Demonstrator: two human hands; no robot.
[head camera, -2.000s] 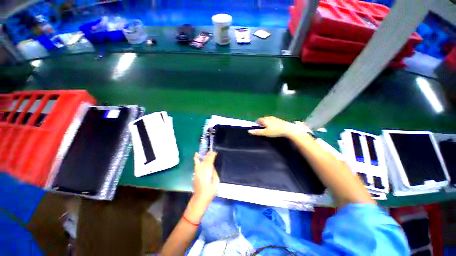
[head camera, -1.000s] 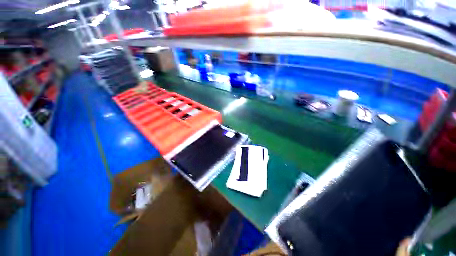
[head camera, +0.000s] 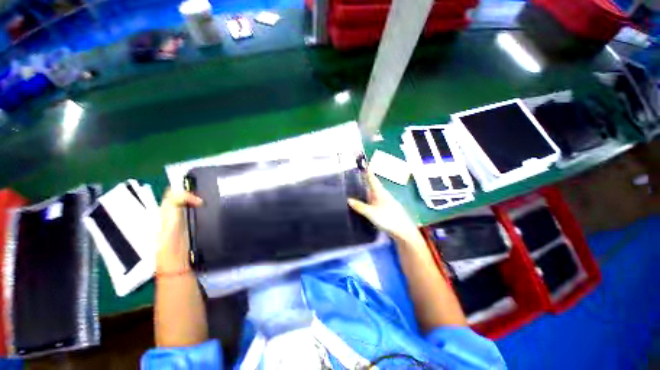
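Note:
A glossy black housing panel (head camera: 282, 217) lies or is held over white wrap (head camera: 289, 146) at the bench's near edge, its long side across my view. A bright light reflection runs along its far part. My left hand (head camera: 176, 217) grips the panel's left end, thumb on top. My right hand (head camera: 378, 208) grips its right end, thumb on top. The fingers under the panel are hidden. Whether the panel touches the wrap cannot be told.
Left: adhesive strips on liner (head camera: 119, 235), another panel on bubble wrap (head camera: 52, 267). Right: pale card (head camera: 391, 167), small stickers (head camera: 438, 166), large-sheet stack (head camera: 506, 137), black parts (head camera: 572, 123). Red bins (head camera: 517, 321) hold dark panels below. A pale post (head camera: 391, 65) stands beyond the panel.
The view swung left, then back to the right. The panel was tilted up on its wrap one second ago and is now flatter before me. Both hands now grip its opposite ends.

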